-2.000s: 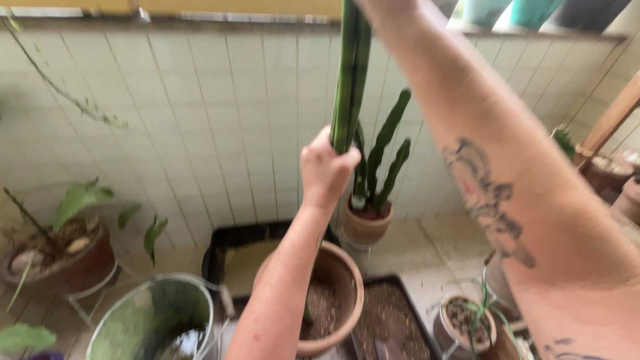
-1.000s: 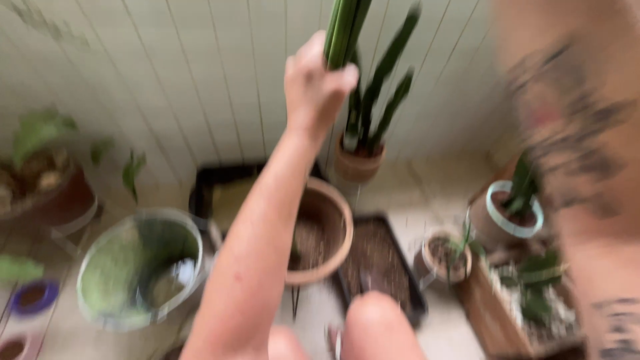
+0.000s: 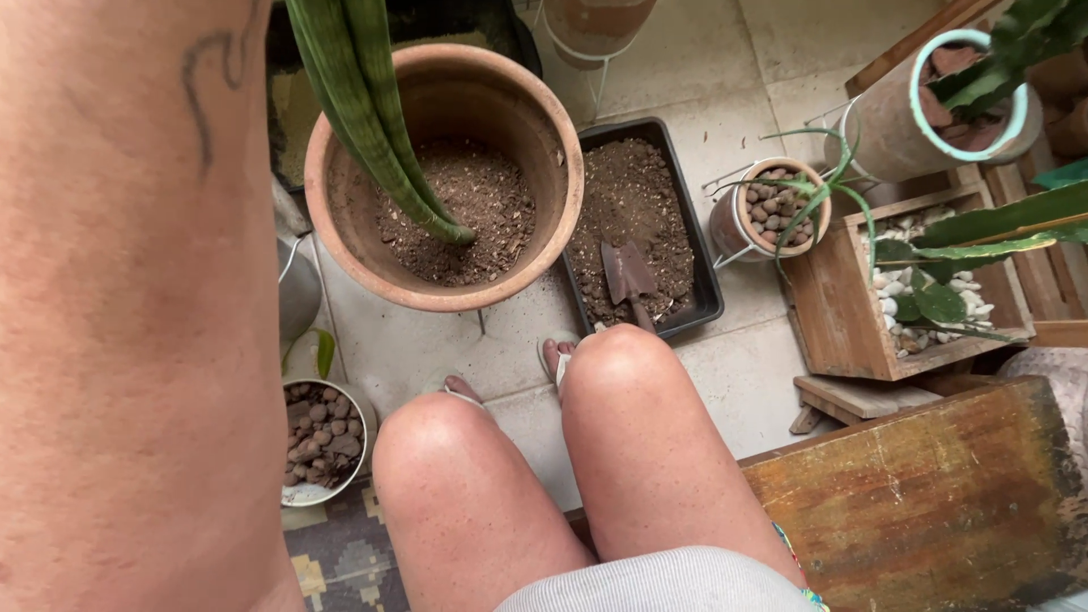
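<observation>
Long green snake plant leaves point(image 3: 374, 127) rise from the soil point(image 3: 476, 195) inside a wide terracotta pot point(image 3: 442, 297) at upper left centre. Their bases meet the soil and lean toward the upper left; their tops are outside the view. A bare arm with a dark line tattoo fills the left edge, close to the camera. Neither my left hand nor my right hand shows, so what they hold or touch is hidden. Beside the pot is a black plastic tray point(image 3: 710, 289) of soil, in which a rusty hand trowel point(image 3: 629, 272) lies, its handle partly behind my knee.
A small pot of clay pebbles point(image 3: 765, 212) with a thin-leaved plant stands right of the tray. Further right are a wooden planter point(image 3: 837, 297) with white stones and a pale-rimmed pot point(image 3: 884, 127). Another pebble pot point(image 3: 327, 442) is at lower left, and a wooden board point(image 3: 918, 493) at lower right.
The view has swung down to the pots and my knees. My left hand, gripping the leaves in both earlier frames, has gone out of view.
</observation>
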